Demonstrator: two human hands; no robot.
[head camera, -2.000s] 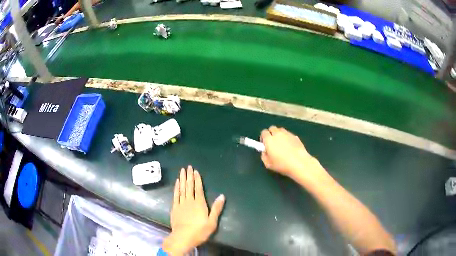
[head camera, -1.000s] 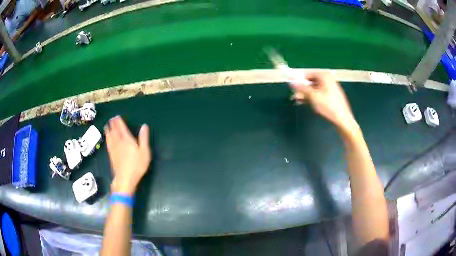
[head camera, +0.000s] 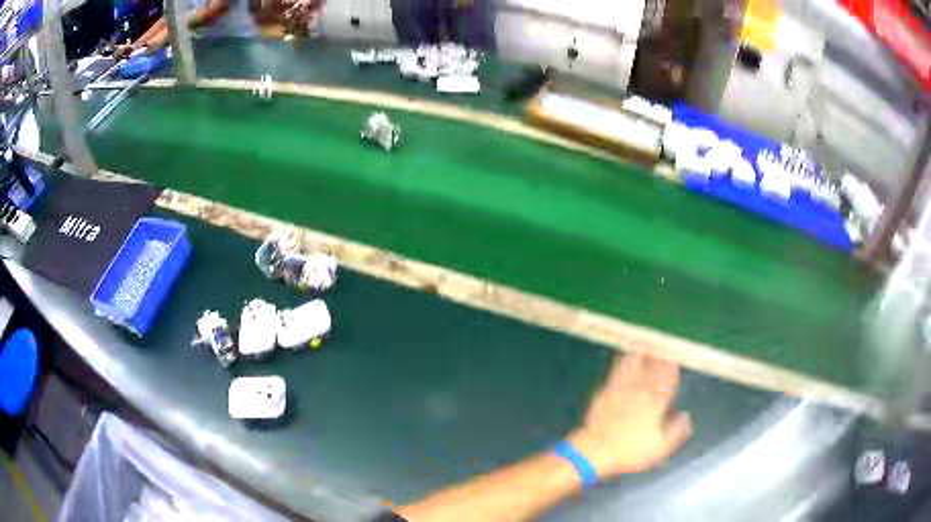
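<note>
My left hand, with a blue wristband, is palm down on the dark green bench near the pale strip. Its thumb is apart from the fingers and nothing shows in it. My right hand is out of the picture. A white socket adapter lies alone at the left of the bench. Behind it two white units touch, beside an inner assembly. More inner assemblies sit by the strip. Two small white adapters are at the far right.
A blue parts bin stands beside a black mat. A lined crate is below the bench edge. The green conveyor carries an assembly. Beyond are a shallow tray, a blue mat and a person's arm.
The view has swung. My left hand has moved right across the bench, away from the cluster of units. My right hand, which held a white piece, has left the picture.
</note>
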